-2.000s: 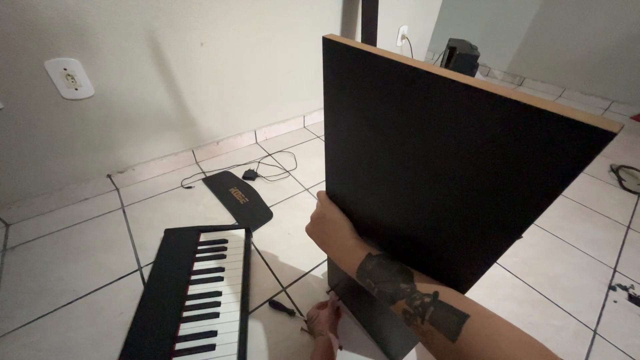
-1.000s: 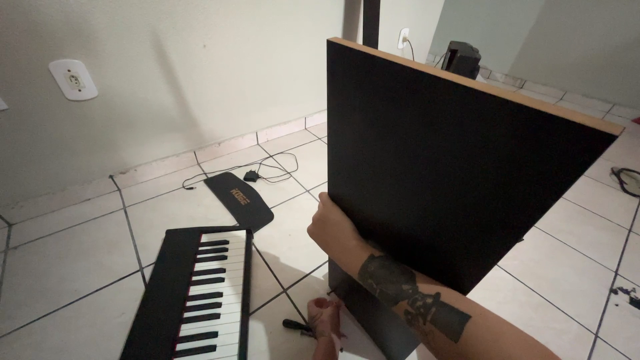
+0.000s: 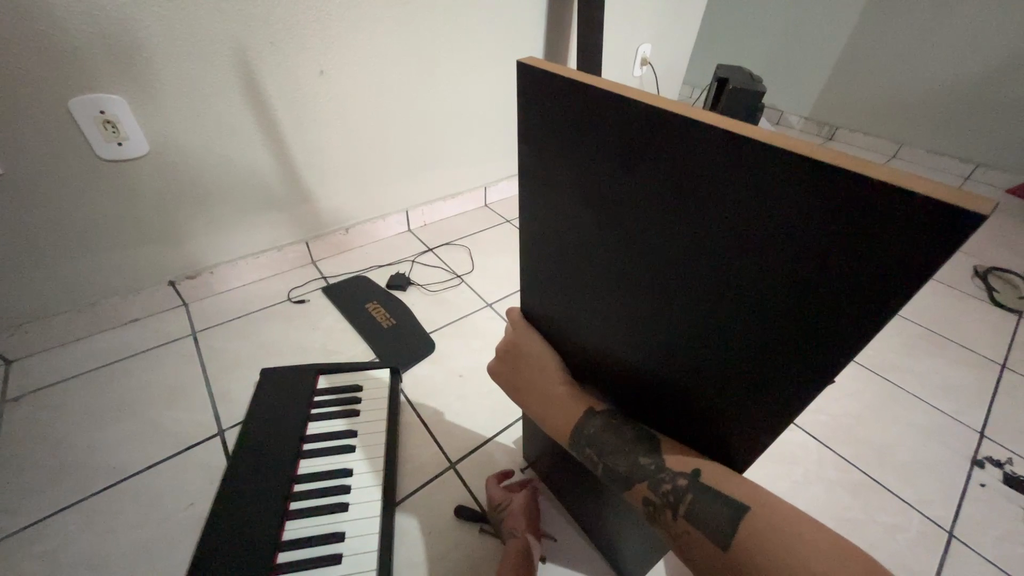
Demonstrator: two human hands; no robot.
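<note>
My right hand [image 3: 532, 356], on the tattooed arm, grips the left edge of a large black board [image 3: 704, 264] with a bare wood-coloured top edge. This board stands tilted up over a second dark board [image 3: 596, 504] below it. Lower down, my left hand [image 3: 514, 508] is beside the second board's left edge, palm partly up, fingers curled and apart, with nothing plainly held. A screw [image 3: 526, 470] shows just past its fingertips at that edge. The dark handle of a screwdriver [image 3: 469, 514] lies left of this hand, and loose screws [image 3: 547, 537] lie around the wrist.
A black electronic keyboard [image 3: 240, 472] lies on the tiled floor at left. Beyond it are a dark music rest [image 3: 384, 320] and a power adapter [image 3: 398, 281] with its cable. A wall socket [image 3: 110, 128] is at upper left; a black device [image 3: 736, 92] stands far back.
My left hand's fingers were together at the board's edge and are now apart, a little off it. The screwdriver has shifted closer to that hand. My right hand keeps its hold.
</note>
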